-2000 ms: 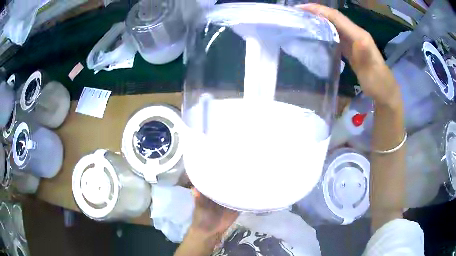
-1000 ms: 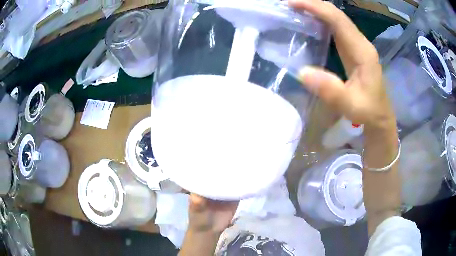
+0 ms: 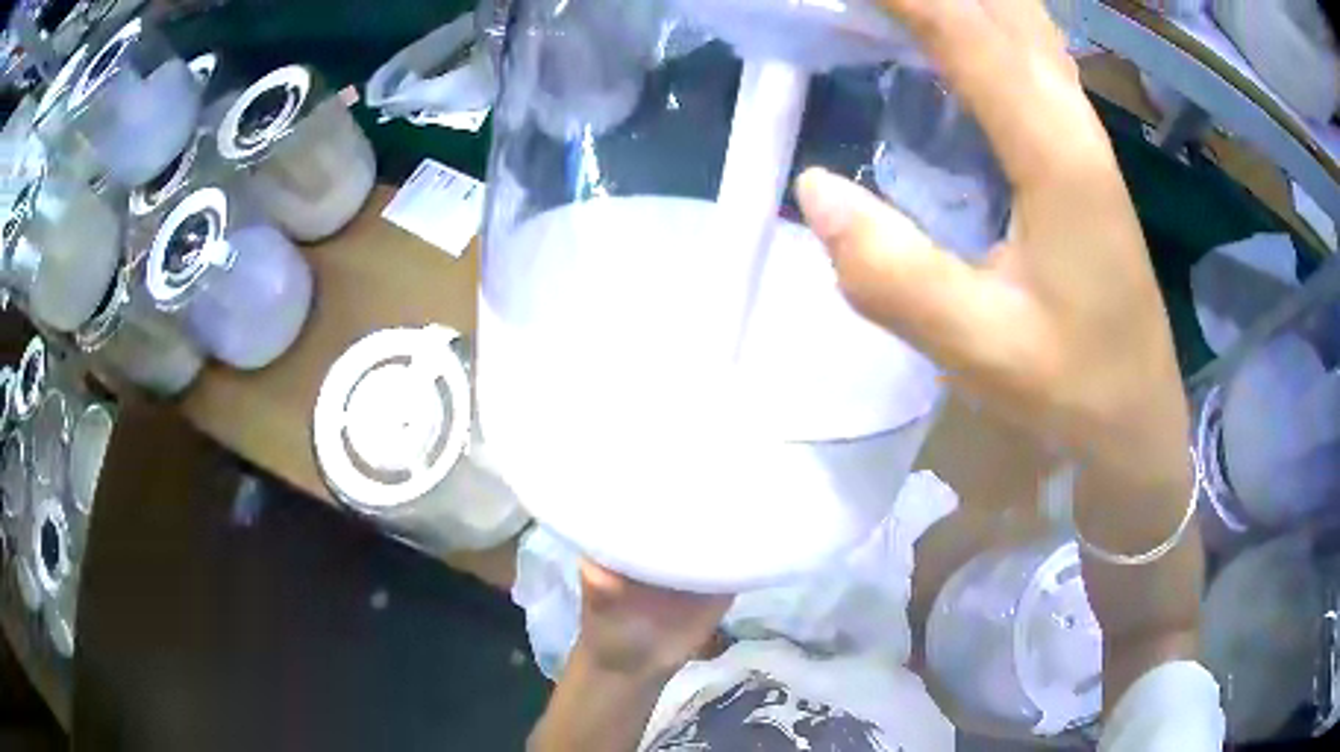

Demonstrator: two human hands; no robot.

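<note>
A large water tank point(image 3: 661, 338) fills the middle of the view. It has a clear upper wall, a white lower part and a white tube inside, and it is held slightly tilted. My left hand point(image 3: 647, 624) supports its rounded white bottom from below. My right hand point(image 3: 1014, 279) grips it at the upper right, with the thumb on the clear wall; the fingertips are hidden at the top edge. Crumpled white cloth point(image 3: 556, 595) lies at the bench's near edge, just behind my left hand.
A tank with a slotted disc point(image 3: 394, 419) lies left on the brown bench point(image 3: 346, 301). Several tanks point(image 3: 250, 294) crowd the far left. A paper slip point(image 3: 438, 206) lies near the green belt point(image 3: 397, 147). Another tank point(image 3: 1014, 632) is at lower right, partly behind my right forearm.
The view has turned, so the bench now slants. The tank has shifted slightly right and tilted a little. My right thumb has moved onto the front of the clear wall. Both hands keep hold.
</note>
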